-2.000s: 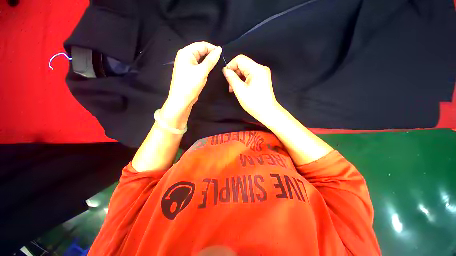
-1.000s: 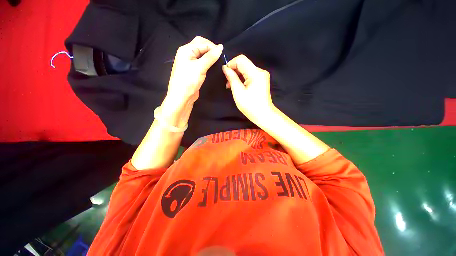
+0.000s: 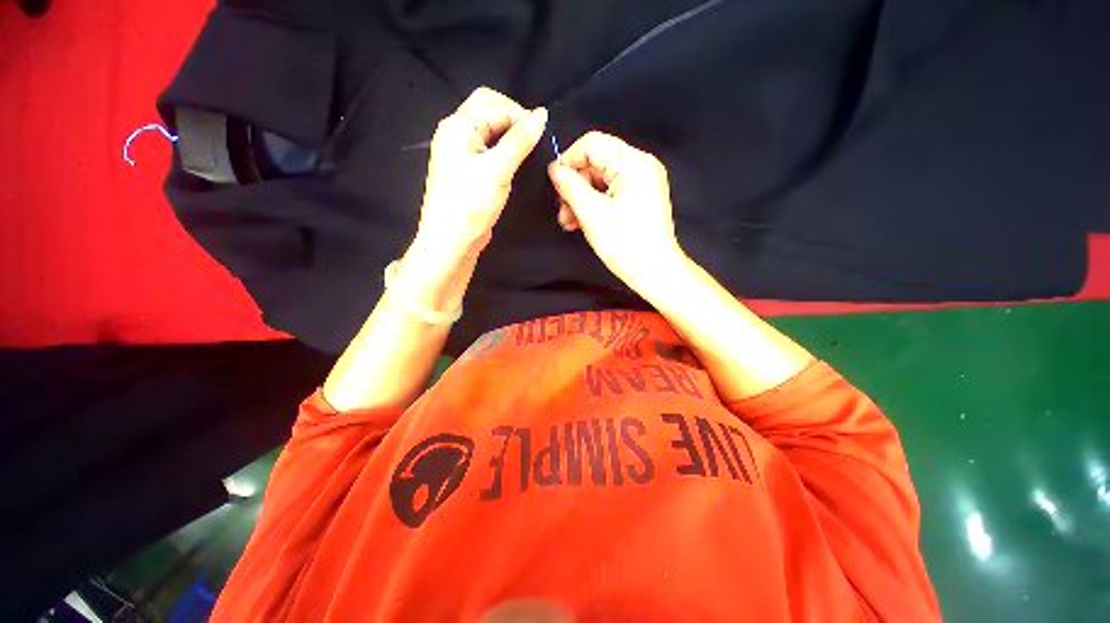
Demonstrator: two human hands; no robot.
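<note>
A large dark coat (image 3: 755, 158) lies spread in front of me, its collar at the left. My left hand (image 3: 477, 152) is above the coat, thumb and forefinger pinched. My right hand (image 3: 615, 192) is just to its right, also pinched. A thin bright glint, seemingly a needle (image 3: 555, 141), spans the small gap between both sets of fingertips. I cannot make out its ends or any thread there. A faint pale line shows on the coat left of my left hand. No button can be made out.
A pale hanger hook (image 3: 147, 142) sticks out of the collar over the red table cloth (image 3: 73, 243). Another dark garment (image 3: 134, 450) hangs at the lower left. The green floor (image 3: 986, 414) shows at the right, below the table edge.
Both hands stay pinched close together over the coat. Their fingertips have shifted slightly, the right hand a little to the right. The glint between them shows more clearly than two seconds ago.
</note>
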